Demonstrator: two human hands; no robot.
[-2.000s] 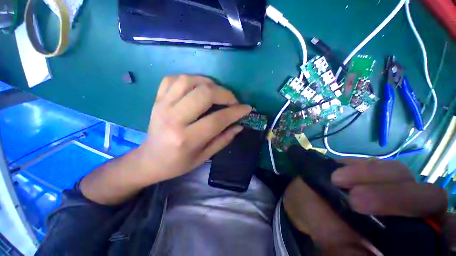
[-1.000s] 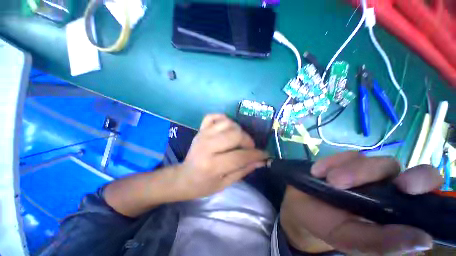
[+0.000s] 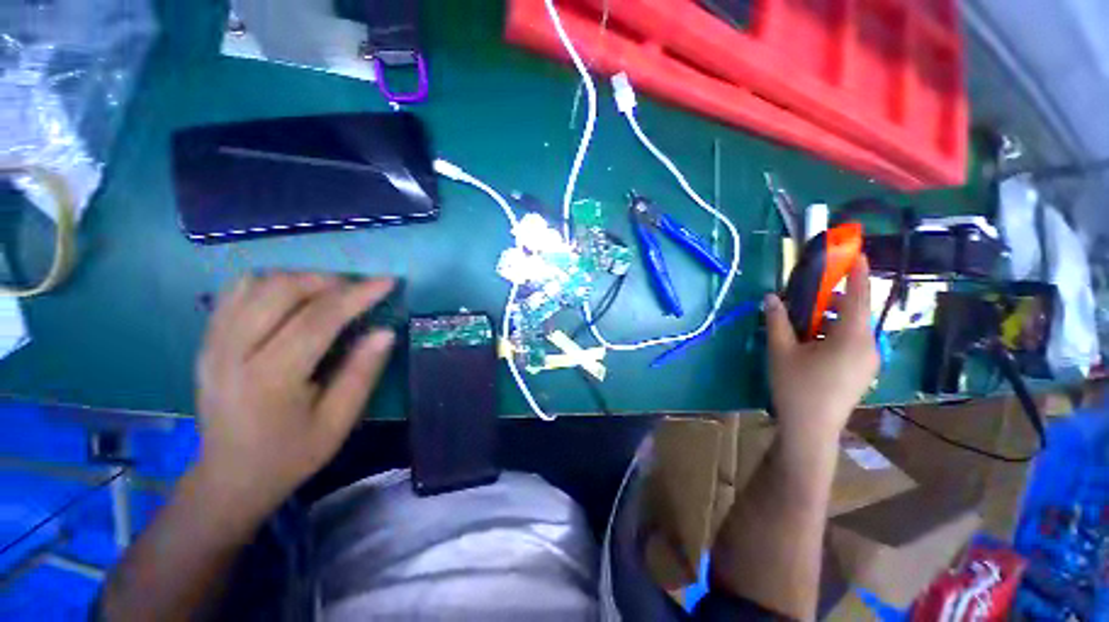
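A flat black battery unit (image 3: pixel 454 407) lies across the bench edge, with a green circuit board (image 3: pixel 450 332) at its upper end. My left hand (image 3: pixel 274 365) is just left of it, not touching it, thumb and fingers apart. A dark patch shows between them; I cannot tell whether it is a held thing. My right hand (image 3: pixel 827 365) is at the right, shut on the orange and black hand tool (image 3: pixel 825 280); the tool's tip cannot be made out. Several small green boards (image 3: pixel 547 267) lie heaped right of the battery unit, with pale tape strips (image 3: pixel 574 354) below.
A smartphone (image 3: pixel 304 176) lies above my left hand, with a white cable (image 3: pixel 480 182) at its right. Blue-handled cutters (image 3: pixel 663 261) lie between the boards and my right hand. A red tray (image 3: pixel 778 85) is at the back. Cardboard boxes (image 3: pixel 900 522) are below the bench, right.
My right hand has moved right with the tool, away from the battery unit. My left hand has moved left off the unit. The view has shifted right, showing more of the red tray.
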